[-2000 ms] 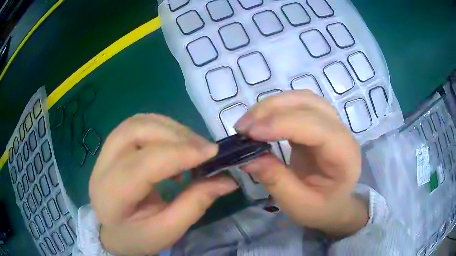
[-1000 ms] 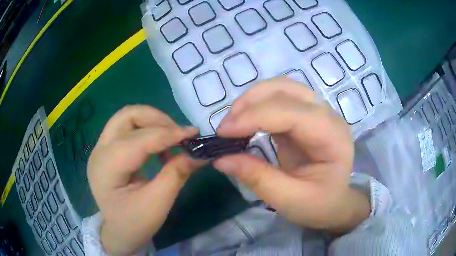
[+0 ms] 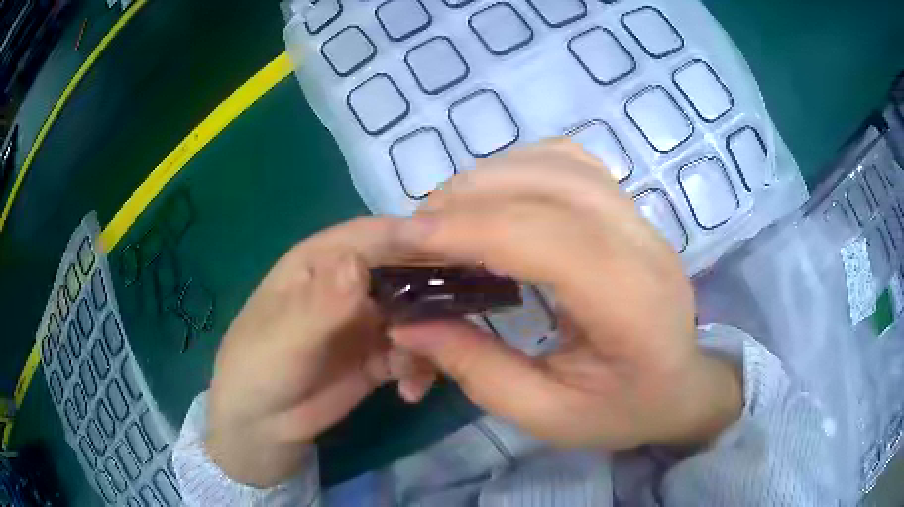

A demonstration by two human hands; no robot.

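Observation:
A glossy dark watch housing is held nearly edge-on above the mat, at the middle of the view. My right hand grips it between the thumb below and the fingers above. My left hand is around its left end, with the fingers curled; some of its fingertips are below the housing. The far side of the housing is hidden by my fingers, and whether a thin frame sits around it cannot be told.
A large white frame tray lies behind my hands. A second frame tray is at the left. Loose frames lie on the green mat. Bagged trays are at the right. Yellow tape crosses the mat.
My left hand has shifted from pinching the housing's left end to curling around it, fingertips now lower. My right hand's fingers reach further left over the housing.

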